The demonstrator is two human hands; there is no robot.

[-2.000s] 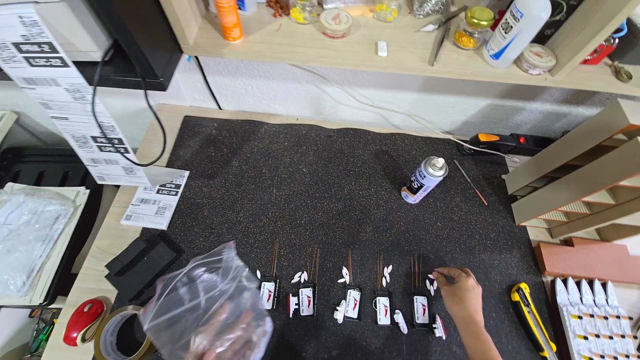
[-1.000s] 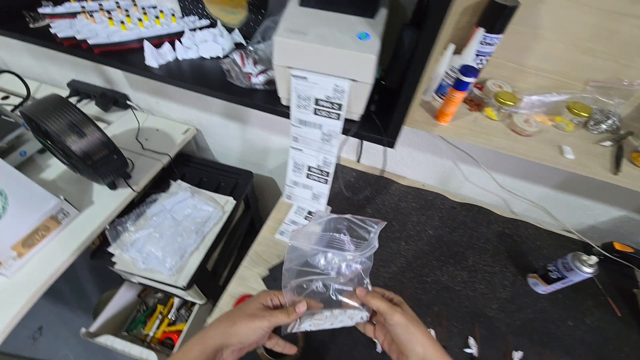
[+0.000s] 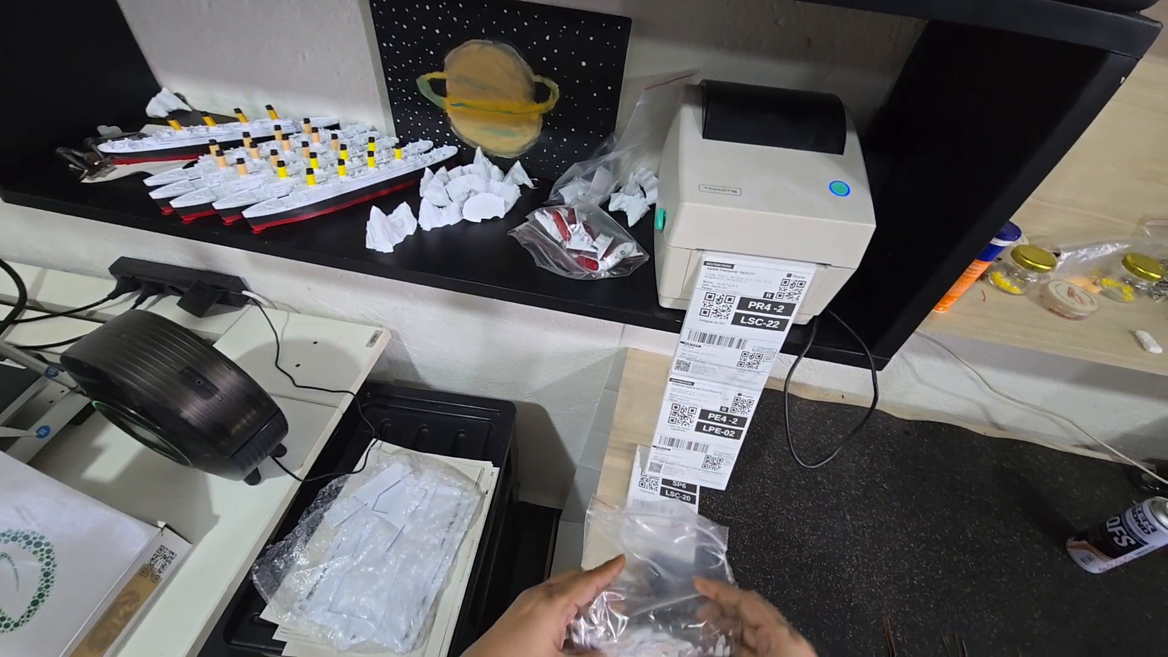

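A clear plastic zip bag [image 3: 652,557] with small white pieces at its bottom is between my hands, low in the view. My left hand [image 3: 557,611] grips its left side, thumb along the plastic. My right hand [image 3: 753,620] is at the bag's right side, slightly blurred, fingers bent toward it; whether it grips the plastic is unclear. Just above the bag hangs a strip of printed labels [image 3: 730,383] from a beige label printer [image 3: 766,201].
Model ocean liners [image 3: 301,173], white iceberg-like pieces [image 3: 479,192] and a bag of small parts [image 3: 579,242] rest on the black shelf. A black tray [image 3: 447,411] holds bubble-wrapped items [image 3: 383,547]. A spray can [image 3: 1118,538] stands on the dark mat [image 3: 867,511].
The view has swung far left to the shelf and printer. My right hand has left the small parts on the mat and come to the bag.
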